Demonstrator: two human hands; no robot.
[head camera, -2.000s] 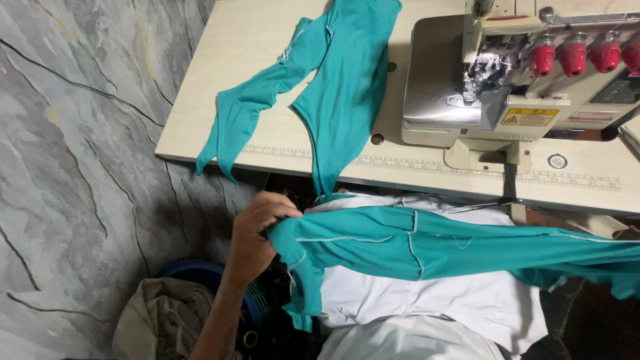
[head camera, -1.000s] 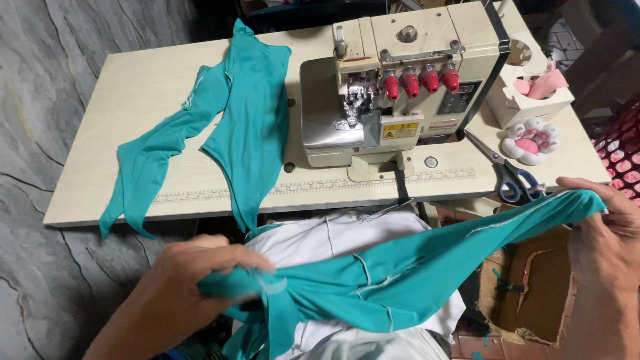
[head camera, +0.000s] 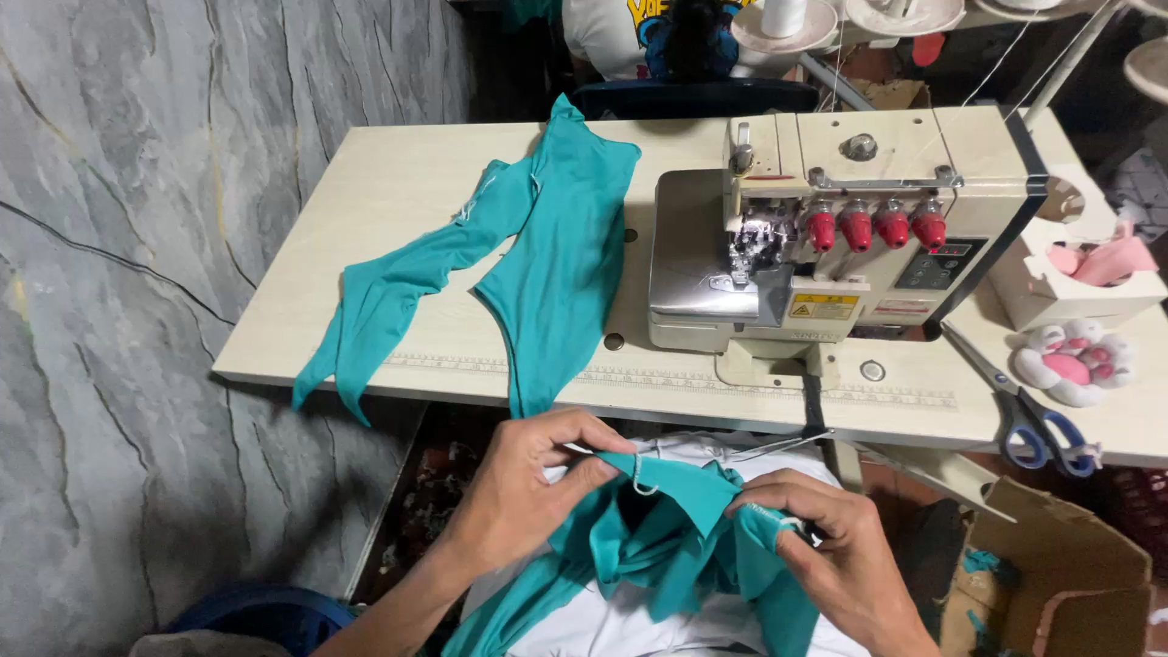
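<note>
Between thumb and fingers, my left hand (head camera: 538, 493) pinches an edge of a teal fabric piece (head camera: 675, 488) with a white overlocked seam. My right hand (head camera: 821, 538) grips the same teal cloth at a gathered part to the right. The rest of it hangs in folds over white cloth (head camera: 584, 630) on the lap. On the sewing table (head camera: 383, 182) lie more teal fabric pieces (head camera: 566, 274), left of a white overlock machine (head camera: 876, 210) with red tension knobs. Tweezers (head camera: 785, 444) show at the table's front edge, just above the hands.
Blue-handled scissors (head camera: 1017, 401) and a paw-shaped plush cushion (head camera: 1077, 362) lie right of the machine, near a white box (head camera: 1081, 274) with pink fabric. A cardboard box (head camera: 1068, 557) with teal scraps stands below right. Behind the table, a person in a white shirt (head camera: 602, 36) is partly visible.
My hands have come closer together; a second ago they held the teal cloth stretched wide between them. The cloth now hangs bunched below them. The view has shifted.
</note>
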